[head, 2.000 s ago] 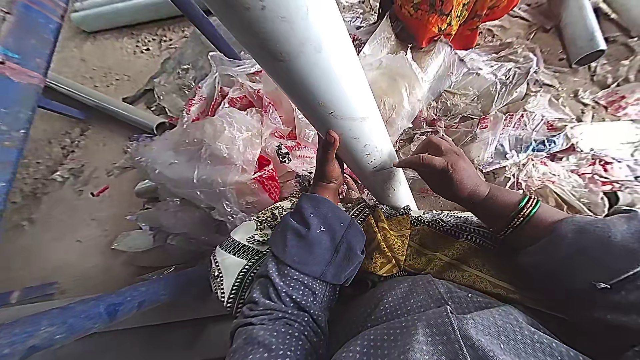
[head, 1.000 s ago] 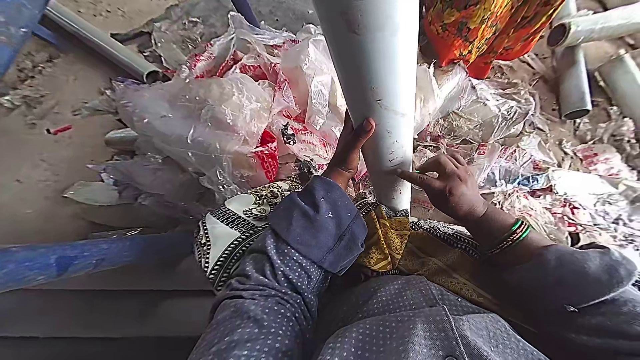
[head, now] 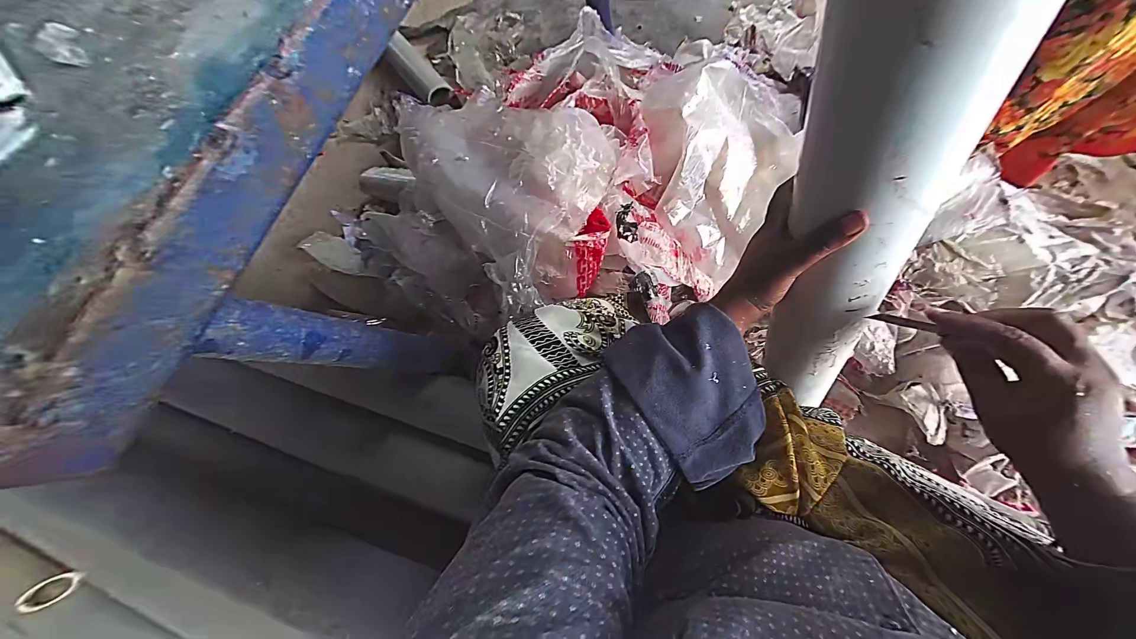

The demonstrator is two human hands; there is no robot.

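A thick grey plastic pipe [head: 896,177] slants up from my lap to the top right, its lower end against my patterned clothing. Around its left side my left hand [head: 781,257] is wrapped, thumb across the front of the pipe and fingers hidden behind it. My right hand [head: 1029,364], right of the pipe, pinches a thin dark pointed tool [head: 905,322] whose tip meets the pipe's surface near its lower end. Small dark marks show on the pipe there. What kind of tool it is, I cannot tell.
Crumpled clear plastic wrapping with red print [head: 550,169] heaps up beyond my knees. A worn blue metal frame [head: 257,169] edges a surface at the left, with a blue bar [head: 311,335] below. Another pipe [head: 417,69] lies behind. Orange patterned cloth [head: 1078,89] hangs at the upper right.
The view has swung left, bringing the blue frame in large. The pipe now leans toward the upper right; two seconds ago it leaned toward the upper left. Both hands have stayed near its lower end.
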